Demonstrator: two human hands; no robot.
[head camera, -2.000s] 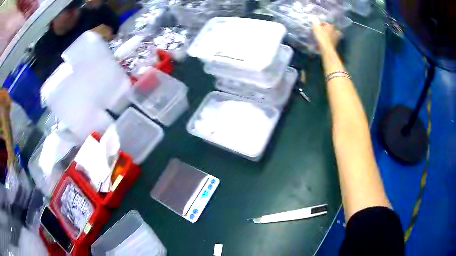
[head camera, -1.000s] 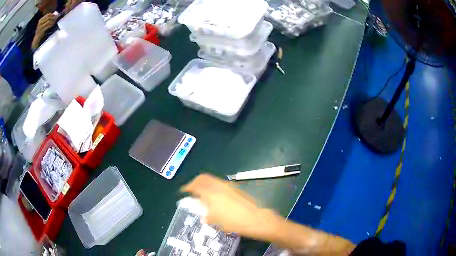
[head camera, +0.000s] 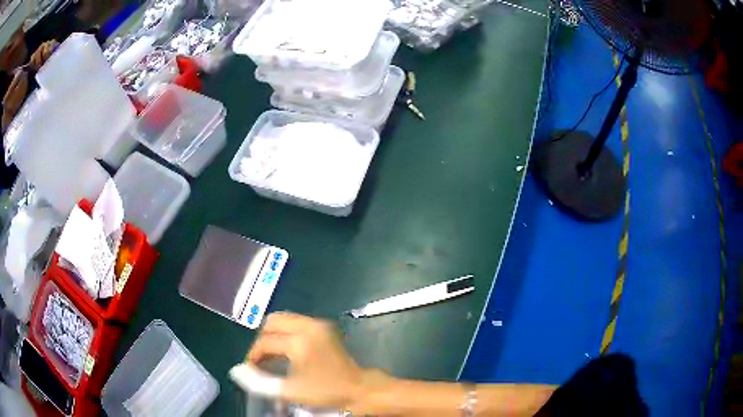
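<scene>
My right hand (head camera: 314, 358) is at the bottom centre, blurred, with its fingers curled on the whitish corner of a clear box (head camera: 254, 381). Most of this box is hidden by the hand or cut off by the lower edge. My left hand is out of the picture. An open clear tub (head camera: 200, 389) with neat white rows inside stands to the left of the hand. The digital scale (head camera: 224, 273) lies above the hand, and a slim white tool (head camera: 415, 299) lies to its upper right.
Stacked clear boxes (head camera: 322, 85) stand at the back, with an open tub (head camera: 293, 199) of white contents before them. Red bins (head camera: 134, 281) holding paper slips, parts and a phone (head camera: 46, 376) line the left. A fan (head camera: 582, 167) stands beyond the bench's right edge.
My right hand came back from the bags and boxes at the far end to the near edge, with a clear box of loose parts. The view has shifted right, and that box is now mostly out of frame.
</scene>
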